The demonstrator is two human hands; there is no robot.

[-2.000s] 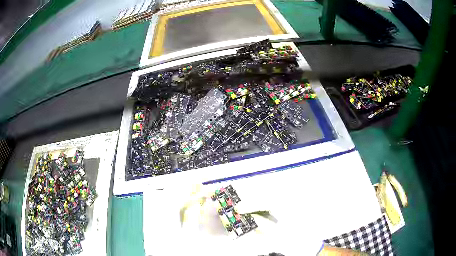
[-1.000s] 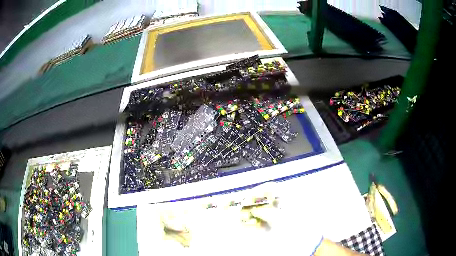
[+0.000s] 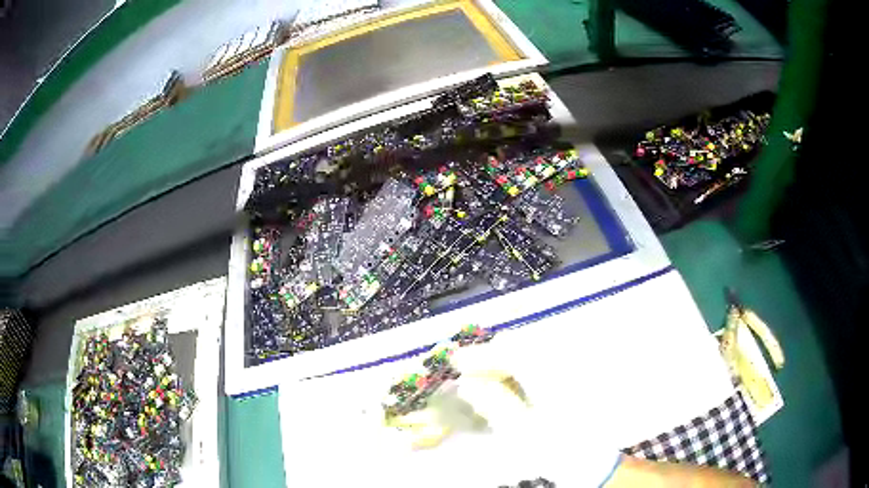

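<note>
A PCB panel strip (image 3: 434,370) with red, green and yellow parts is held slanting over the white work sheet (image 3: 591,367), its right end higher in the picture. My gloved left hand (image 3: 421,429) is closed on its lower left end. My gloved right hand (image 3: 502,385) is just below and right of the strip, fingers curled; its hold on the strip cannot be made out. Both white gloves fade into the sheet, with only yellowish fingers clear. My bare right forearm (image 3: 672,474) enters at the bottom right.
A large framed tray (image 3: 648,250) heaped with strips lies ahead. A smaller framed tray (image 3: 212,381) with short boards is left. A black tray (image 3: 667,212) with boards is far right, by a green upright (image 3: 786,124). Yellow-handled pliers (image 3: 762,338) and checked cloth (image 3: 710,440) are right.
The strip has turned from nearly level to slanting, its left end nearer me. My left hand has moved right to it from apart. A dark piece shows again at the bottom edge.
</note>
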